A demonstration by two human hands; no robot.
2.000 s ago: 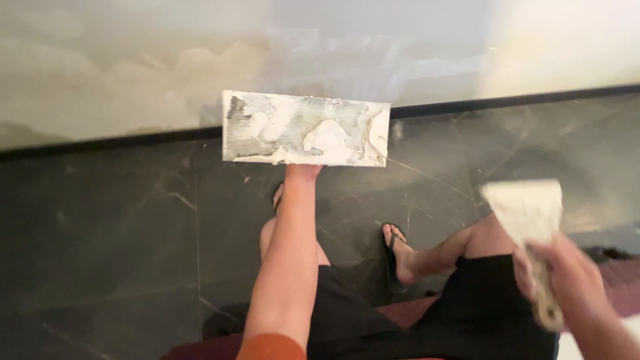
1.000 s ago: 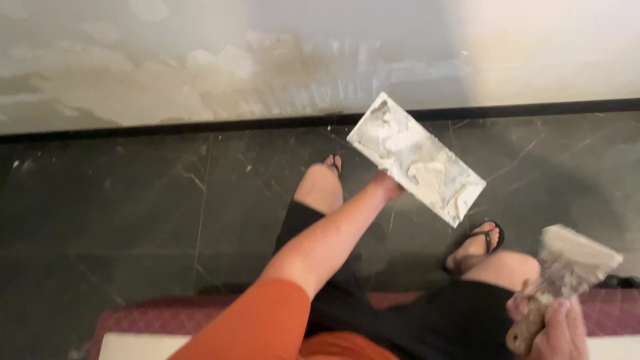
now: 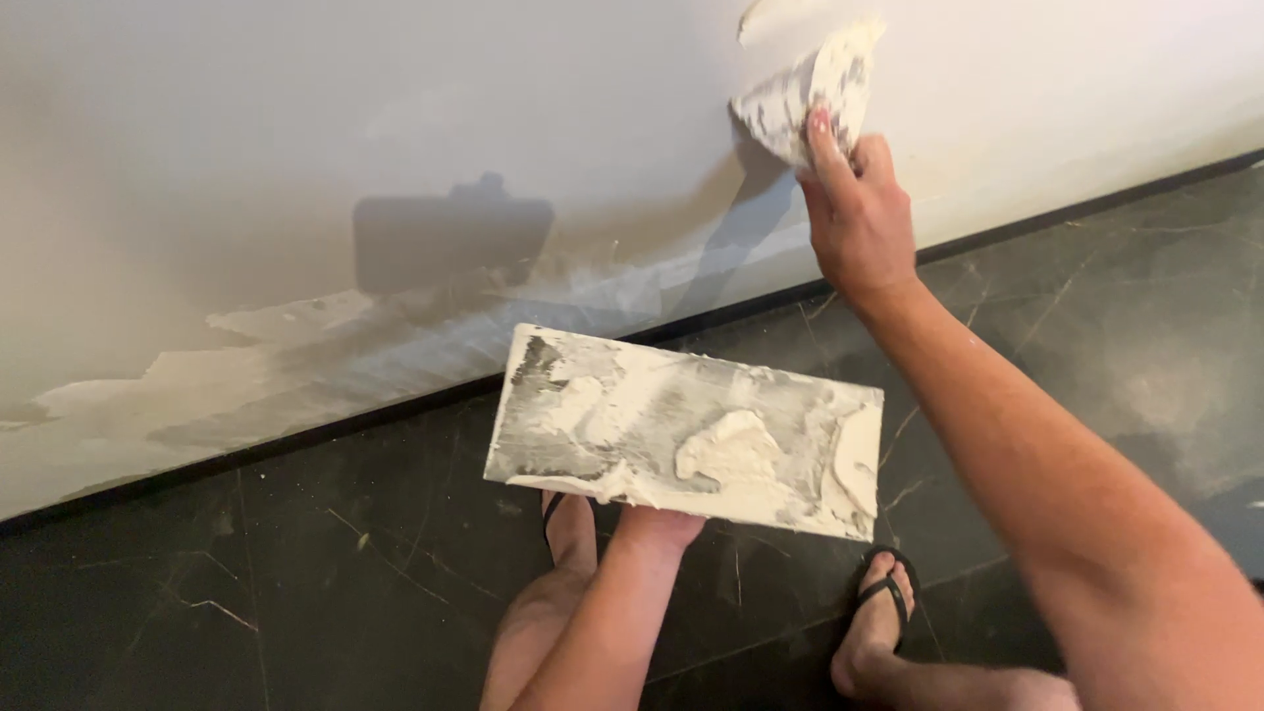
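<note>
My left hand (image 3: 664, 523) is under a rectangular plasterer's trowel (image 3: 642, 425), whose flat metal face is turned up and smeared with off-white filler; the fingers and handle are hidden beneath it. A thicker lump of filler (image 3: 733, 449) lies right of its middle. At the upper right my right hand (image 3: 854, 202) grips a wide putty knife (image 3: 815, 94) coated with filler, its blade against the wall (image 3: 612, 109). The knife's handle is hidden in the hand. Just above the blade, a raised patch of wet filler (image 3: 775, 20) shows on the wall.
A black skirting strip (image 3: 385, 410) runs slanting along the wall's foot. Below lies a dark veined tile floor (image 3: 326, 583). My feet in black flip-flops (image 3: 904, 592) stand below the trowel. Uneven patches (image 3: 178, 380) mark the lower wall, and shadows fall across it.
My right hand has moved from the lower right up to the wall with the putty knife. The trowel in my left hand has turned from a steep slant to nearly level. The view has shifted toward the wall.
</note>
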